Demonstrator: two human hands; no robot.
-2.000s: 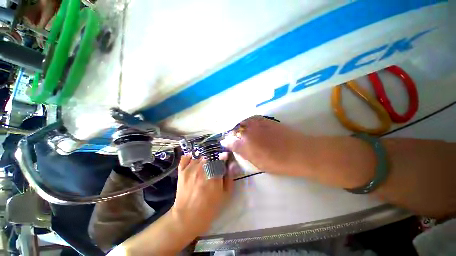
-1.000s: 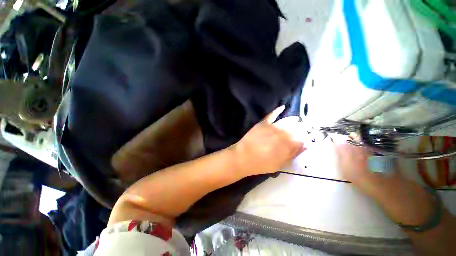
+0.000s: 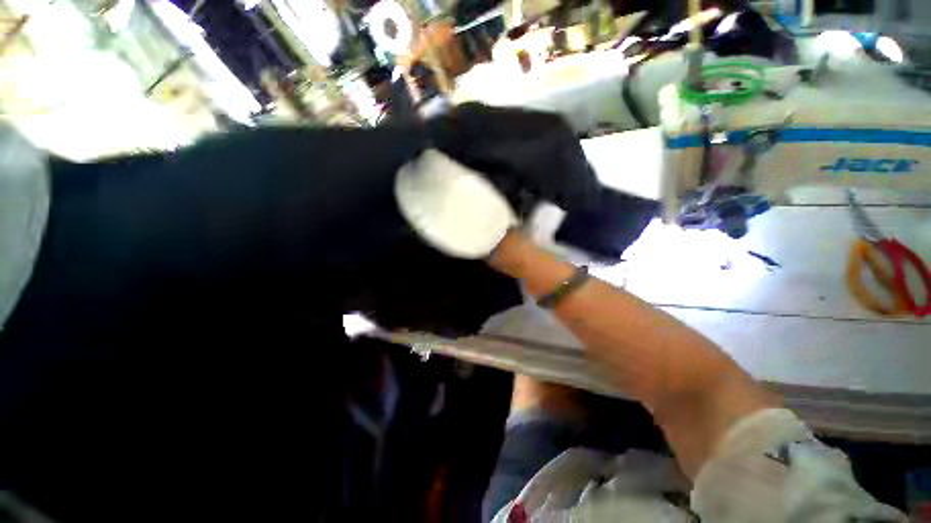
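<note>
A large dark garment (image 3: 255, 235) fills the left side, spread up in front of me and blurred. A rounded white piece (image 3: 454, 204) shows against it. My right hand (image 3: 513, 255) reaches left from the bracelet on its wrist and ends at this white piece; its fingers cannot be made out, so its grip is unclear. My left hand is not visible. A small white patch (image 3: 546, 223) lies on the dark cloth just right of the rounded piece. The garment's right end (image 3: 618, 220) lies near the brightly lit needle area (image 3: 679, 245).
The white JACK machine head (image 3: 796, 153) stands at the upper right, with green rings (image 3: 725, 84) on top. Scissors with orange and red handles (image 3: 886, 274) lie on the white table at the right. The table's ribbed edge (image 3: 572, 363) runs along the front.
The view has swung left and back from the needle area. The garment now spreads large across the left. My right hand has moved left from the needle onto it; my left hand is out of sight.
</note>
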